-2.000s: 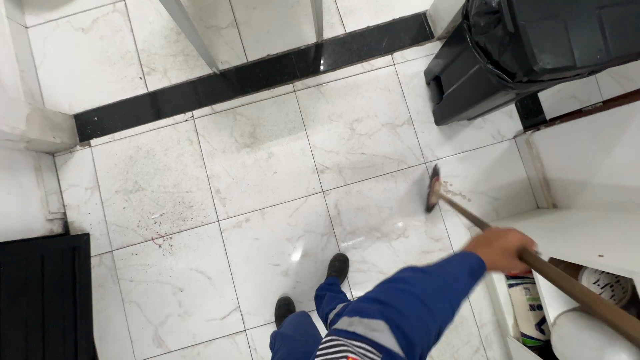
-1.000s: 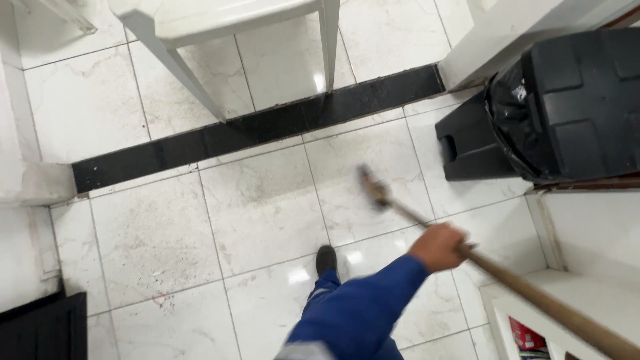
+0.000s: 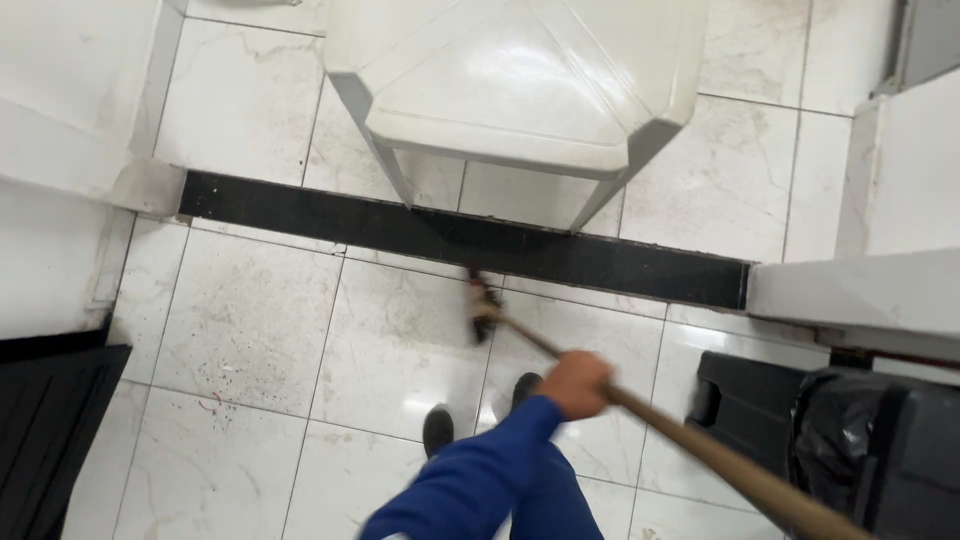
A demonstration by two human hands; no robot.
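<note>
My left hand (image 3: 577, 384), in a blue sleeve that reaches up from the bottom edge, is closed around the wooden handle of a broom (image 3: 697, 442). The handle slants from the lower right corner toward the middle of the floor. At its far end the dark, blurred broom head (image 3: 481, 307) is on the white tiles, just below a black threshold strip (image 3: 465, 244). My right hand is out of view, as is the upper end of the handle. Dark specks and a small red strand (image 3: 216, 401) lie on the tiles at the left.
A white plastic chair (image 3: 510, 97) stands beyond the threshold, its near legs at the strip. Wall ends flank the strip. A black bin with a bag (image 3: 832, 435) is at the lower right, a black ribbed object (image 3: 52, 420) at the lower left. My shoes (image 3: 438, 430) are below the broom head.
The broom head has moved left across the tiles, away from the bin, with my left hand still on the handle. The view has turned and shifted, showing more of the chair.
</note>
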